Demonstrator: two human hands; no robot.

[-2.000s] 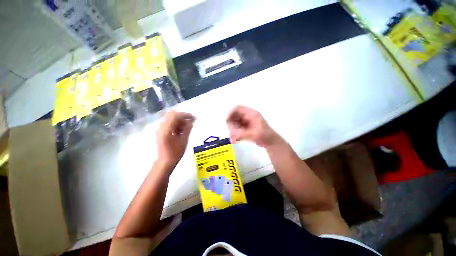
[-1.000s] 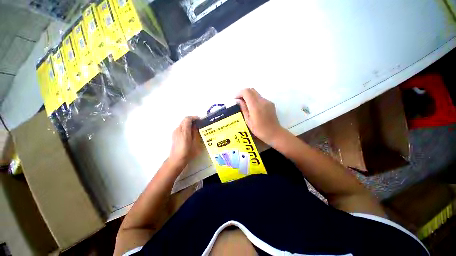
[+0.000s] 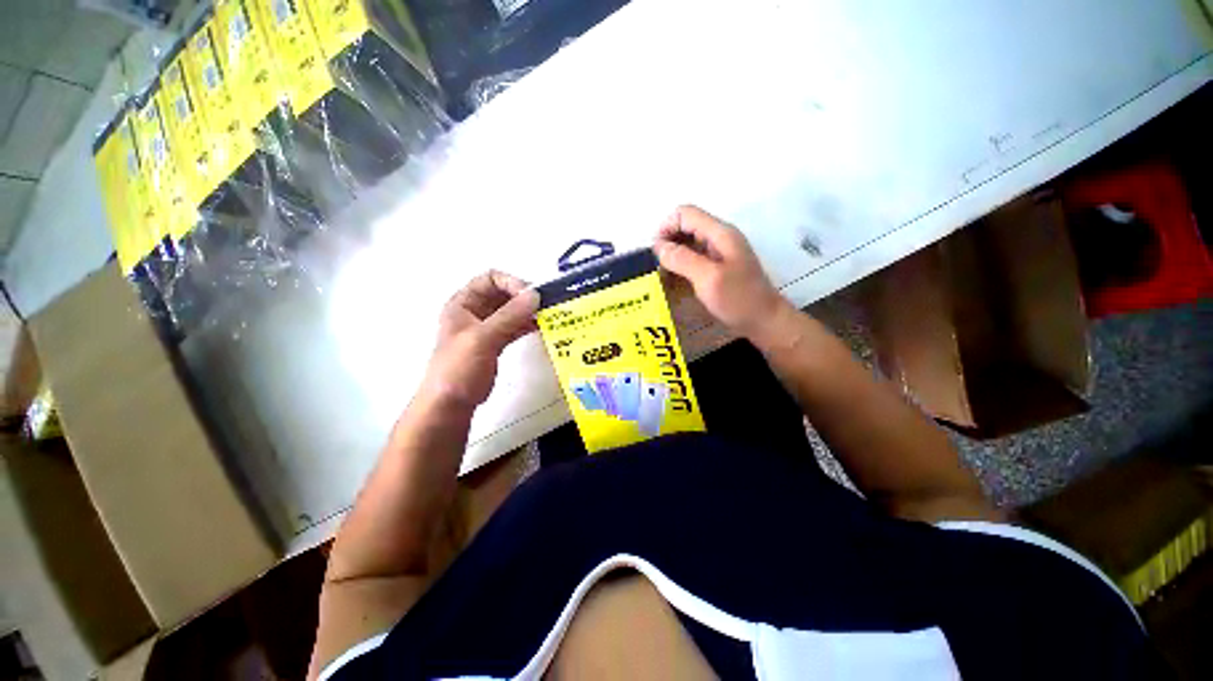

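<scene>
A yellow retail box (image 3: 619, 359) with a black end band and pictures of coloured devices lies over my lap, its lower end against my shirt. A black hang tab (image 3: 585, 253) stands up from its far end. My left hand (image 3: 486, 326) is at the box's far left corner, fingers bent against the black band. My right hand (image 3: 712, 266) is at the far right corner, thumb and fingertips together at the edge. Whether a small clear item is between the fingertips cannot be told.
A row of yellow boxes in clear film (image 3: 226, 113) stands at the back left of the white bench (image 3: 825, 146). A brown carton (image 3: 146, 439) is at the bench's left end. Another open carton (image 3: 1011, 319) and a red stool (image 3: 1144, 246) are at the right below the bench.
Two seconds ago both hands were raised beyond the box; they then came down to its far corners. Since one second ago the fingers have shifted and the hang tab stands clearer. The view moved closer.
</scene>
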